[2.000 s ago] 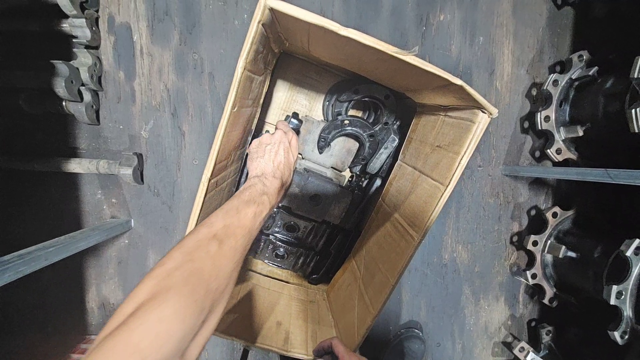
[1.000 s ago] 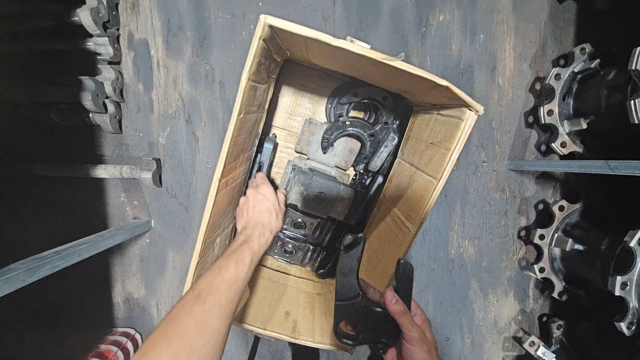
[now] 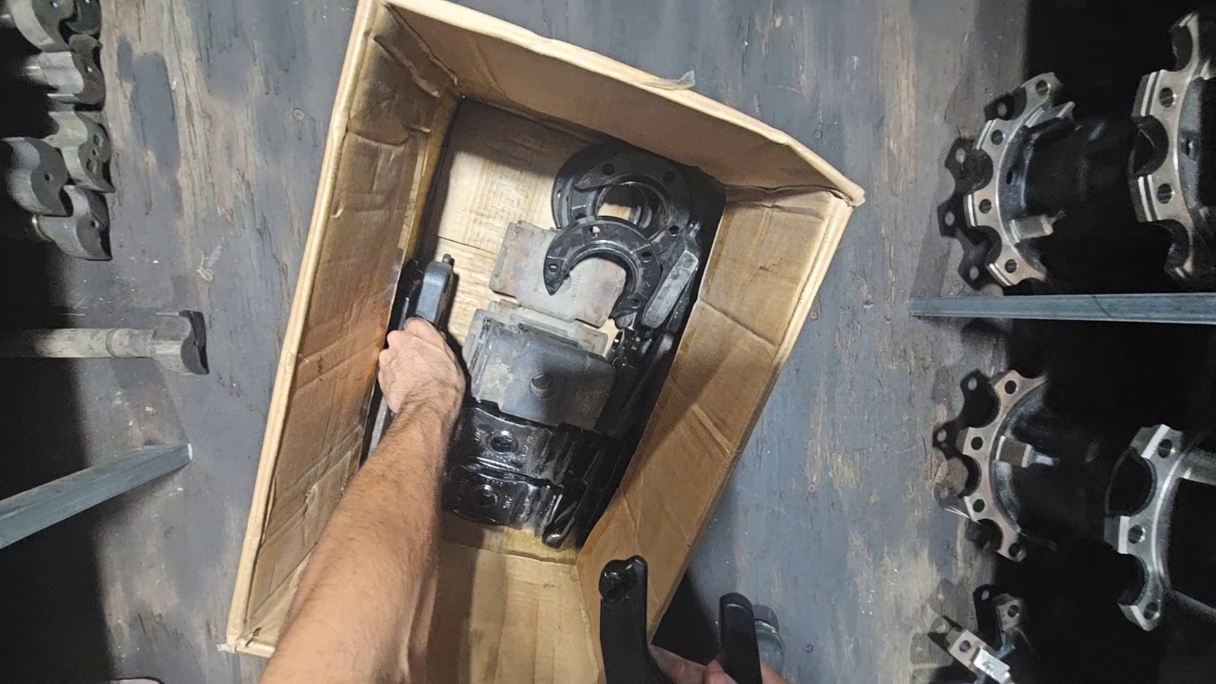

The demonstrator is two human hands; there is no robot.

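Observation:
Inside a cardboard box [image 3: 760,351], my left hand [image 3: 423,370] is closed around a dark metal part [image 3: 435,293] by the left wall. To its right lie grey metal plates [image 3: 541,366], a black C-shaped metal piece [image 3: 608,252] over a round black ring [image 3: 627,180], and black metal brackets [image 3: 503,465] with holes. My right hand [image 3: 708,670], mostly cut off by the bottom edge, holds a black curved metal part [image 3: 627,608] just outside the box's lower right corner.
Flanged metal castings with scalloped rims [image 3: 997,180] line the right side. Metal bars [image 3: 1054,307] reach in from both sides. At the left are a metal shaft [image 3: 123,342] and several metal yokes [image 3: 71,161]. The box stands on a worn wooden surface [image 3: 237,142].
My left hand has moved from the box's middle to its left wall. My right hand, at the box's lower edge two seconds ago, came up with the black curved part, then moved lower in view.

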